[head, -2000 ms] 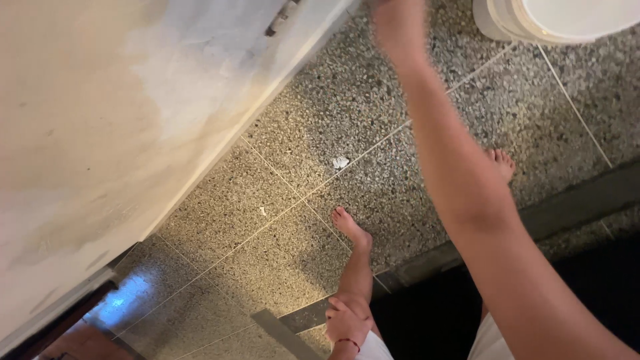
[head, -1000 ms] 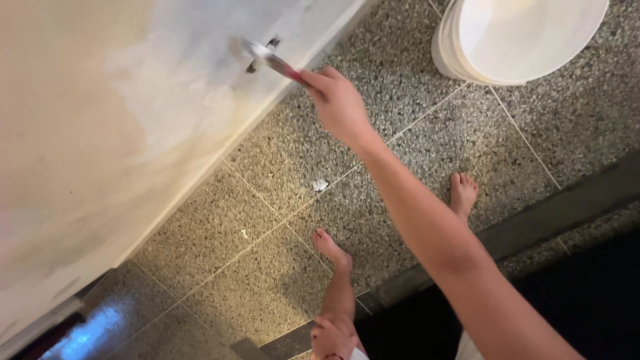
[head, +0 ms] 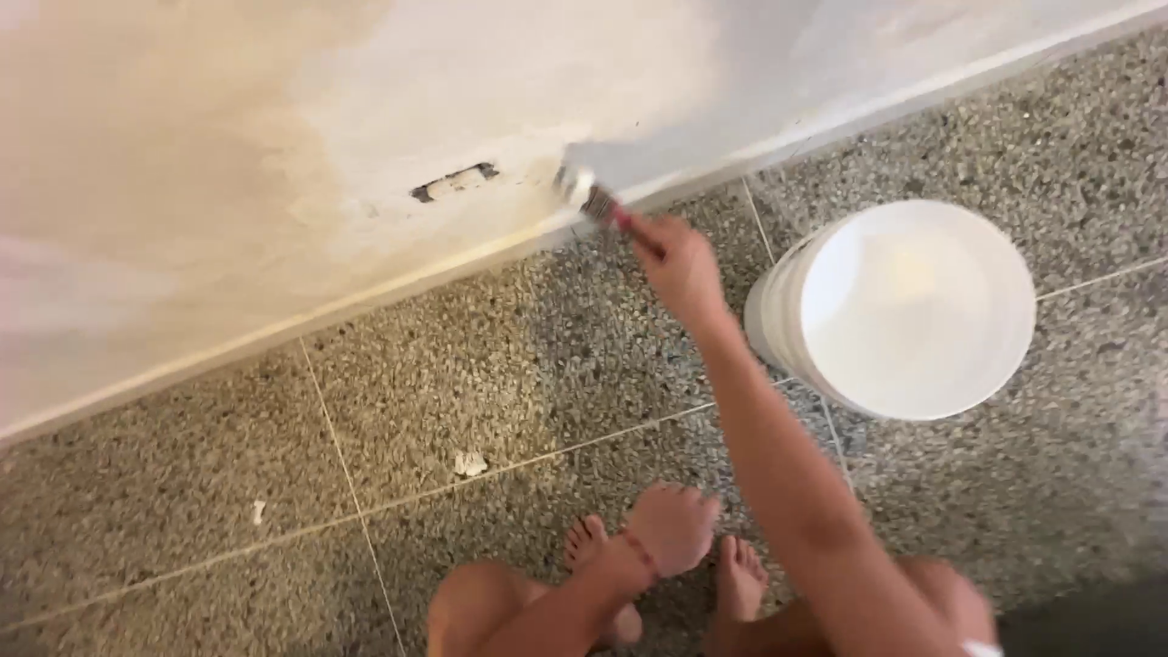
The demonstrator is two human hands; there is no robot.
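Observation:
My right hand [head: 683, 265] is closed around the red handle of a paintbrush [head: 600, 203], whose bristle end is blurred. The brush end meets the lower part of a patchy white and beige wall [head: 383, 100], just right of a slot-like recess [head: 454, 182] with dark ends. Below, my left hand [head: 673, 527] hangs over my bare feet with its fingers partly curled, a thin red bracelet on its wrist. Nothing shows in it, though its palm side is hidden. A white plastic bucket [head: 776, 315] stands right of my right forearm; its inside looks white.
A pale ledge [head: 365, 306] runs along the foot of the wall. White crumbs [head: 471, 464] and a smaller white bit [head: 258, 511] lie on the speckled terrazzo floor [head: 210, 438]. My bare feet [head: 741, 575] are close together near the bottom.
The brush has moved from beside the wall recess to the right of it. My left hand has left my leg, where it rested earlier. The view has turned and shifted greatly.

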